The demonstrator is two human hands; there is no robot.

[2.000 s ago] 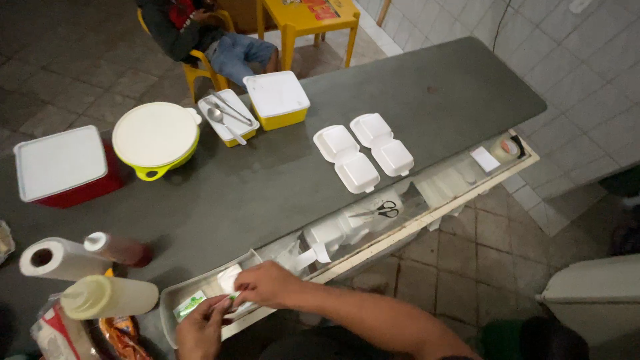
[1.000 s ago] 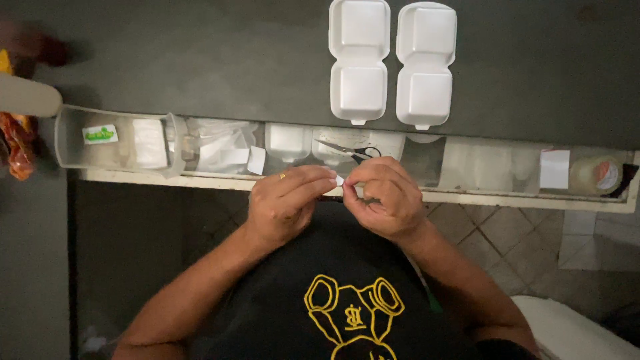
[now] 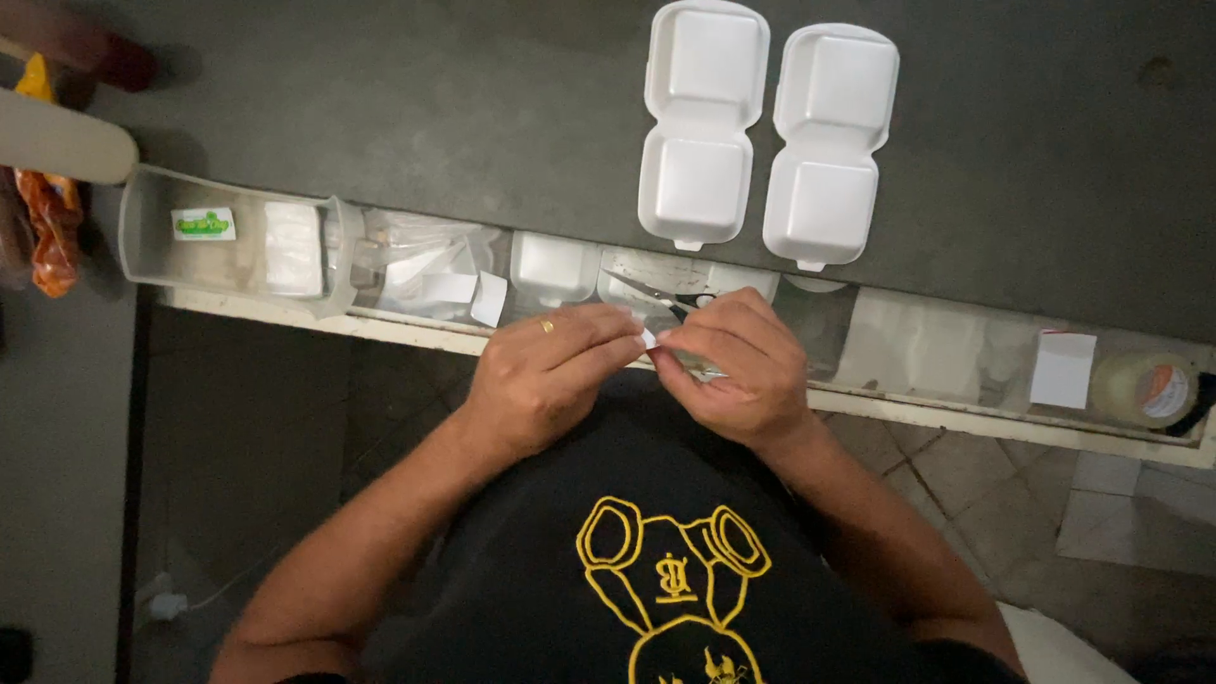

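My left hand (image 3: 560, 370) and my right hand (image 3: 736, 366) meet in front of my shirt, fingertips pinching a small white piece of paper or label (image 3: 650, 339) between them. Just beyond them, a pair of scissors (image 3: 665, 296) with black handles lies in the open drawer, partly hidden by my right hand. Two white foam food containers, one at the left (image 3: 698, 180) and one at the right (image 3: 825, 199), stand opened flat on the grey counter above the drawer.
The drawer's front edge (image 3: 997, 434) runs below the counter (image 3: 456, 104). A clear plastic bin (image 3: 142, 228) at its left holds a green-printed packet (image 3: 203, 224) and white napkins (image 3: 294, 249). White slips (image 3: 488, 298), a white card (image 3: 1062, 369) and a tape roll (image 3: 1161, 389) lie in the drawer.
Two seconds ago my hands were over the clear bin at the drawer's left end; they are now near the scissors. The view has swung down strongly.
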